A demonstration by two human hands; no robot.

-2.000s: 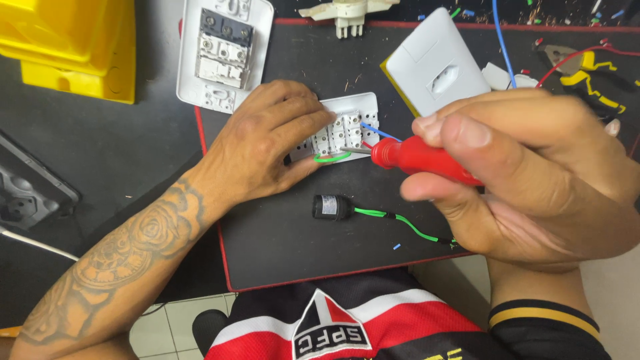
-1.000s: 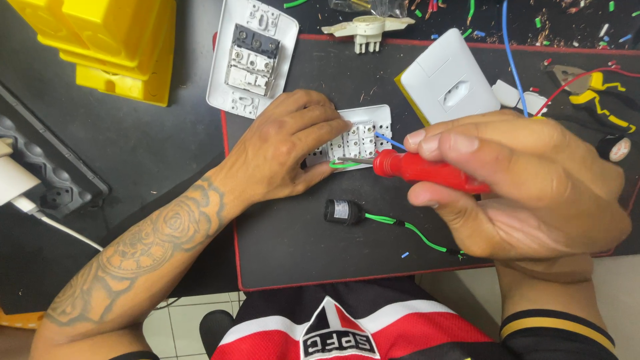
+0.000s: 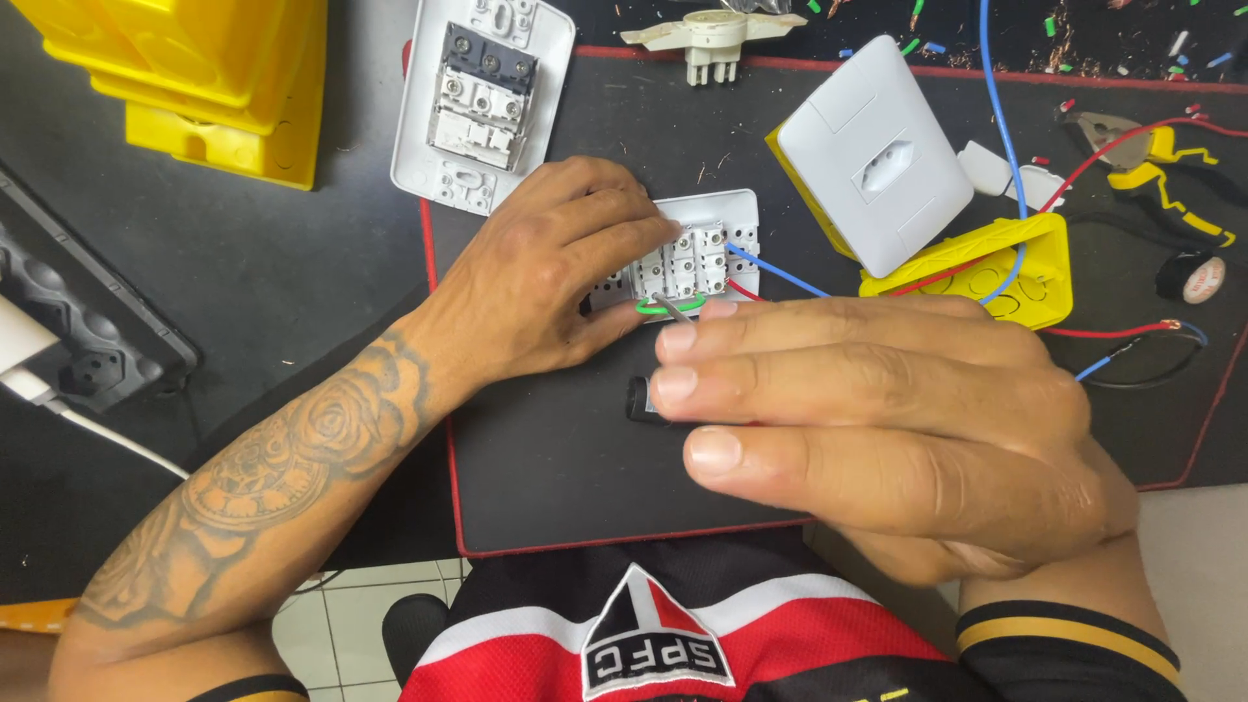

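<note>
A white switch and socket plate with modules (image 3: 717,210) lies face down on the black mat, with a green wire loop (image 3: 671,305) at its near edge and blue and red wires at its right. Across its left part rests my left hand (image 3: 561,263), its fingers gripping the plate. My right hand (image 3: 877,419) is curled above the mat, back of the fingers up. From beneath it a screwdriver's metal shaft (image 3: 673,310) reaches to the green loop; the handle is hidden behind the hand. A black cylindrical item (image 3: 639,400) shows partly beside the fingers.
Another plate with modules (image 3: 483,97) lies upper left, near yellow boxes (image 3: 224,88). A white socket cover (image 3: 873,156) and a yellow box (image 3: 1033,273) lie at right, with pliers (image 3: 1131,146) beyond. A power strip (image 3: 88,292) sits far left; a white socket adapter (image 3: 712,39) lies at top.
My right hand has turned so its fingers now cover the red screwdriver handle seen before, and it hides most of the black item and its green wire. My left hand stays on the plate.
</note>
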